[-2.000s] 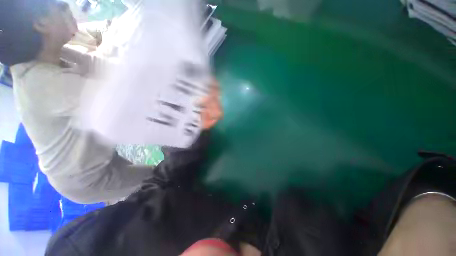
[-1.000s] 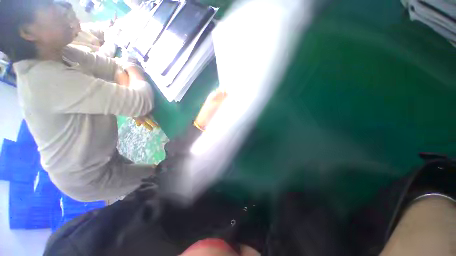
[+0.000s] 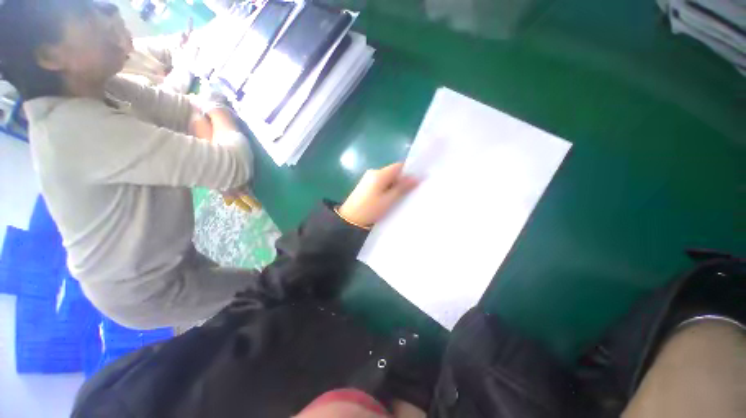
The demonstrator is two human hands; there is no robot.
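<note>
A white sheet (image 3: pixel 478 200) lies or hovers just over the green table in front of me; which of the two I cannot tell. The side facing up looks blank. My left hand (image 3: pixel 376 194), bare with a yellow wrist band, grips its left edge. The sheet's lower corner meets my black clothing. My right hand is not in view; only bare skin with a thin silvery band and black cloth shows at the lower right.
A stack of black glossy devices and white layers (image 3: pixel 315 69) stands at the upper left of the green table (image 3: pixel 638 171). Another white stack (image 3: pixel 712 28) is at the upper right. A person in a beige top (image 3: pixel 123 188) sits at left with arms folded, near blue bins (image 3: pixel 49 326).
The sheet was blurred in motion, with bold black writing showing first. Now it shows a blank side and has moved right, low over the table. The left stack is uncovered.
</note>
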